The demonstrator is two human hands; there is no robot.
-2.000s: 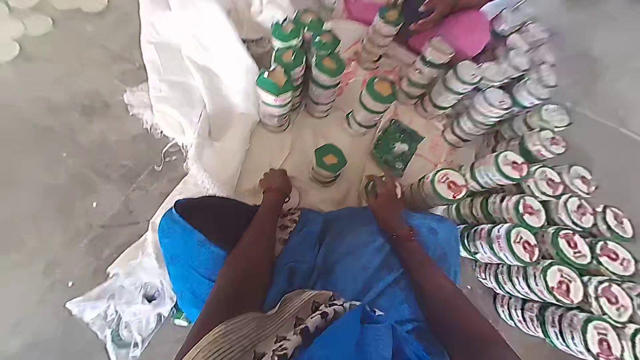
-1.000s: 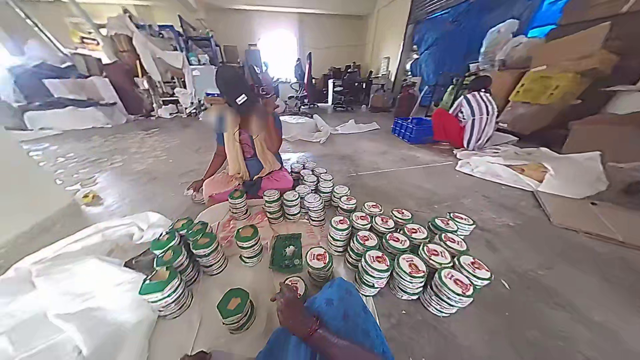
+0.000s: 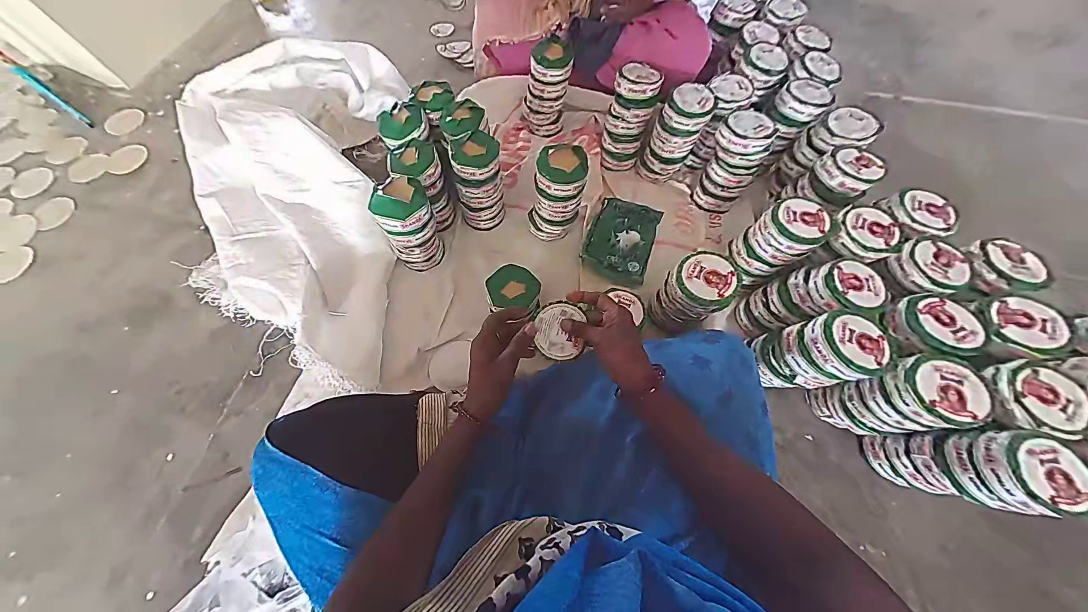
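Both hands meet over my lap on one round, flat package with a pale printed face [image 3: 559, 331]. My left hand [image 3: 501, 348] grips its left edge, and my right hand [image 3: 608, 331] has its fingers on the upper right of it. Just beyond my left hand stands a short stack with a green wrapper on top [image 3: 513, 287]. Another round package with a green rim [image 3: 626, 306] lies partly hidden behind my right hand. A green printed packet [image 3: 624, 240] lies flat on the cloth farther ahead. A pale disc [image 3: 449, 364] rests left of my left hand.
Many stacks of round green-and-white packages [image 3: 858, 340] cover the right side. Several green-topped stacks [image 3: 401, 212] stand ahead on the left, on a pale woven sack [image 3: 280, 170]. Another person in pink [image 3: 659, 47] sits beyond. Pale discs [image 3: 87, 168] lie on the floor at far left.
Two seconds ago my hands were apart, either side of the short green-topped stack; now they are together on one round package. The view has tilted back down from the room.
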